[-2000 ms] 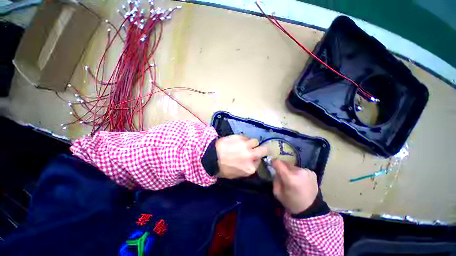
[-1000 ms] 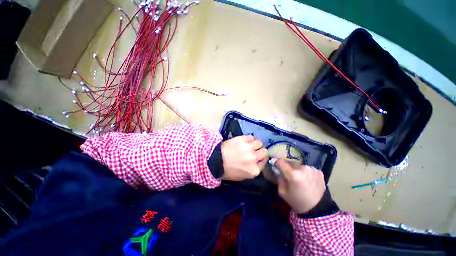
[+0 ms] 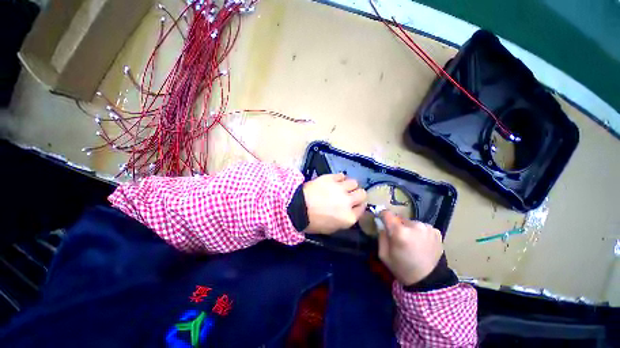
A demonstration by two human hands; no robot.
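A black plastic panel (image 3: 425, 197) with a round opening lies on the bench before me. My left hand (image 3: 334, 203) is over its left part, fingers pinched at the left edge of the opening; what they grip is mostly hidden. My right hand (image 3: 410, 246) is over the lower right of the opening, thumb and finger closed on a small whitish object (image 3: 379, 219). The fingertips of both hands nearly meet there, with a tiny pale tip between them. A red lead (image 3: 238, 141) runs from the bundle toward my left sleeve.
A wire bundle (image 3: 185, 102) with white ends lies at left, beside an open cardboard box (image 3: 85, 44). Black panels (image 3: 469, 146) are stacked at right with red leads across them. A green stick (image 3: 500, 236) lies below them. A green belt (image 3: 544, 41) runs beyond the pale rail.
The view has shifted slightly. Both hands stay at the opening; the right hand has moved a little lower relative to the left, and the whitish object shows more clearly.
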